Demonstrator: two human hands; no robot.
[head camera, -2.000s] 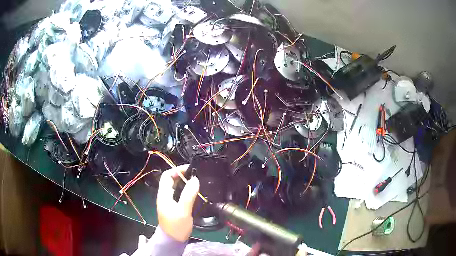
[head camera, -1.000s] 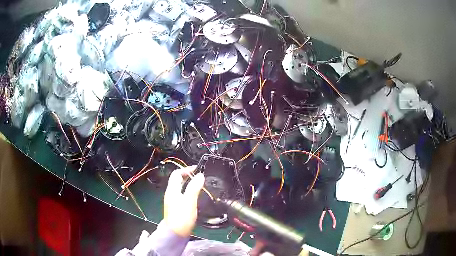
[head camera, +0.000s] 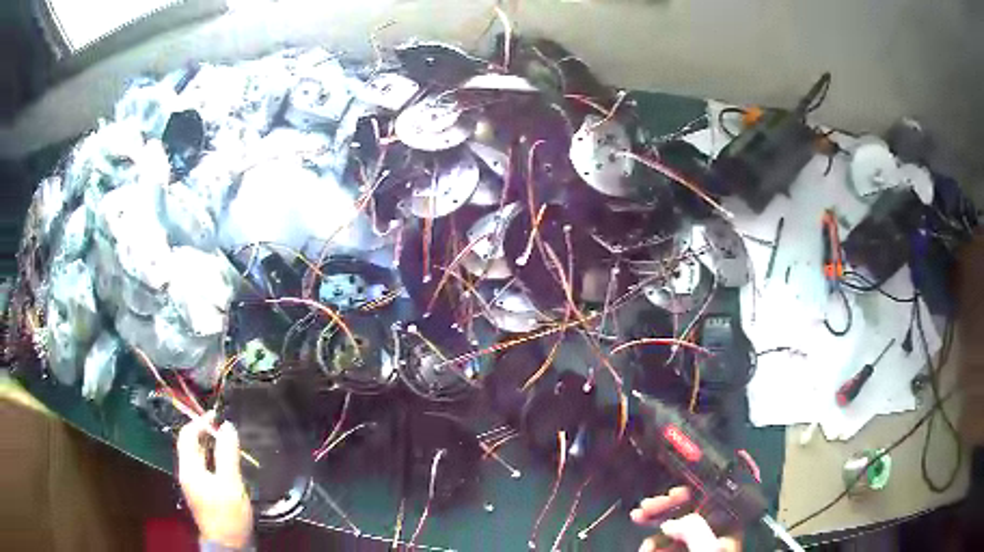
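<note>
My left hand (head camera: 216, 485) is at the lower left, fingertips closed at the edge of a round black housing (head camera: 272, 440), where red and orange lead wires (head camera: 167, 380) meet the fingers. My right hand (head camera: 685, 525) is at the bottom right, partly cut off by the picture's edge, its fingers somewhat spread beside the grip of the glue gun (head camera: 691, 453). The gun's nozzle points up-left, its red label shows, and a white glue stick (head camera: 781, 533) projects from its rear. Whether the hand grips the gun is unclear.
Wired black housings and silver discs (head camera: 434, 121) cover the centre. Bagged parts (head camera: 140, 248) are heaped at left. At right are white paper (head camera: 793, 372), a screwdriver (head camera: 860, 380), an orange-handled tool (head camera: 832, 250), a black box (head camera: 766, 162), a solder spool (head camera: 866, 472) and cords.
My left hand and the housing have moved from the centre to the lower left. The glue gun and right hand have moved right, away from the housing; the gun has turned. The camera view has shifted.
</note>
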